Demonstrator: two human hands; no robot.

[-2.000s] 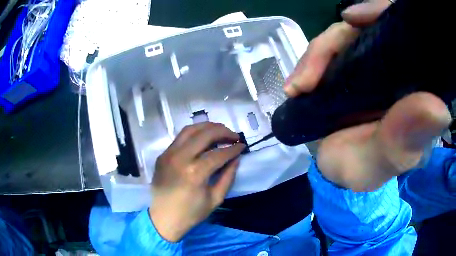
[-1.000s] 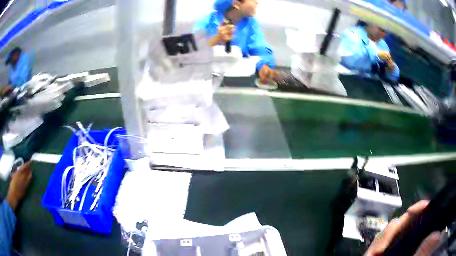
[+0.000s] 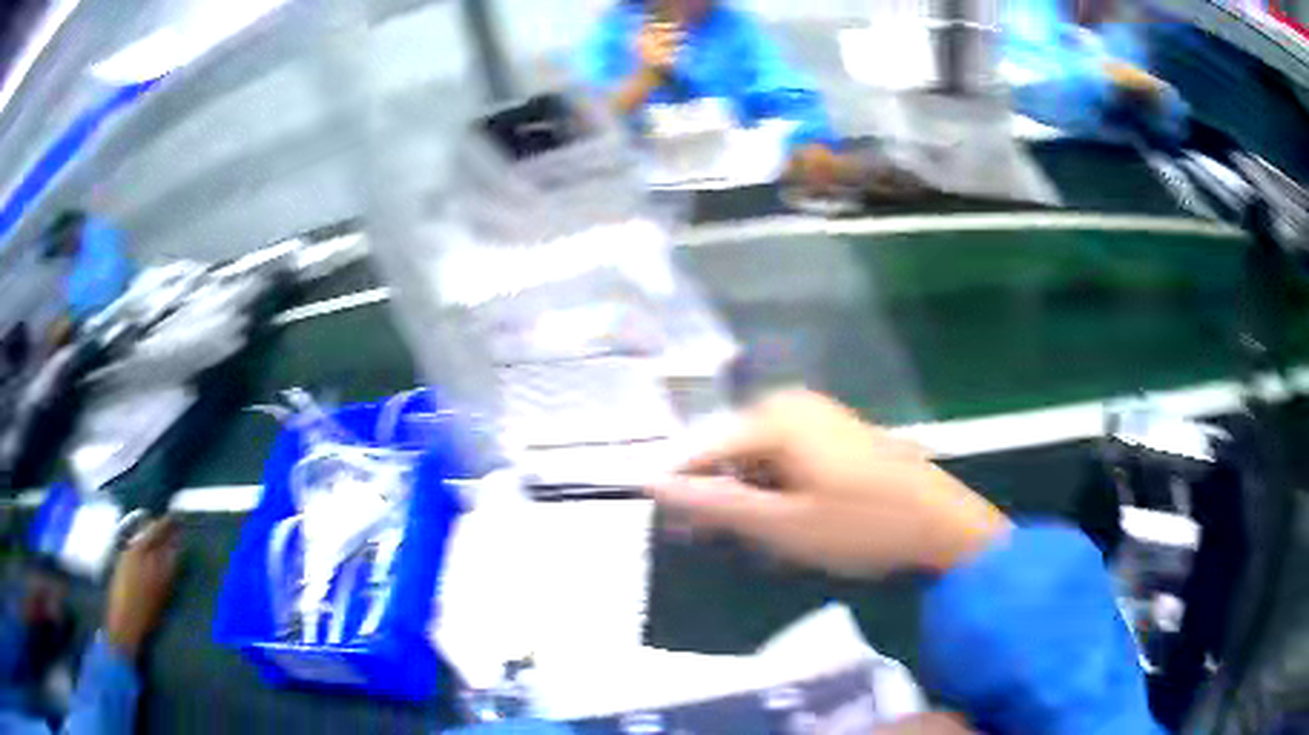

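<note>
A white plastic housing (image 3: 747,714) shows only its far edge at the bottom of the view. My right hand (image 3: 818,488) reaches leftward above the dark table, beyond the housing, near the stacked housings. Its fingers are bent and blurred, and I cannot tell whether they hold anything. A sliver of skin (image 3: 926,724) is cut off by the bottom edge beside the housing; it may be my left hand, and its state is hidden. A patch of blue cloth, perhaps a sleeve, touches the bottom edge further left.
A blue bin (image 3: 431,574) of white cables stands left of a white pad (image 3: 553,589). Stacked white housings (image 3: 582,417) stand behind the pad. A green conveyor (image 3: 1034,316) runs beyond. A white-and-black device (image 3: 1156,531) stands at right. Another person's hand (image 3: 141,582) is at far left; people sit opposite.
My view has lifted from the housing to the line. My right hand, earlier around the black screwdriver, is now away from it and further left. The screwdriver is no longer clearly visible.
</note>
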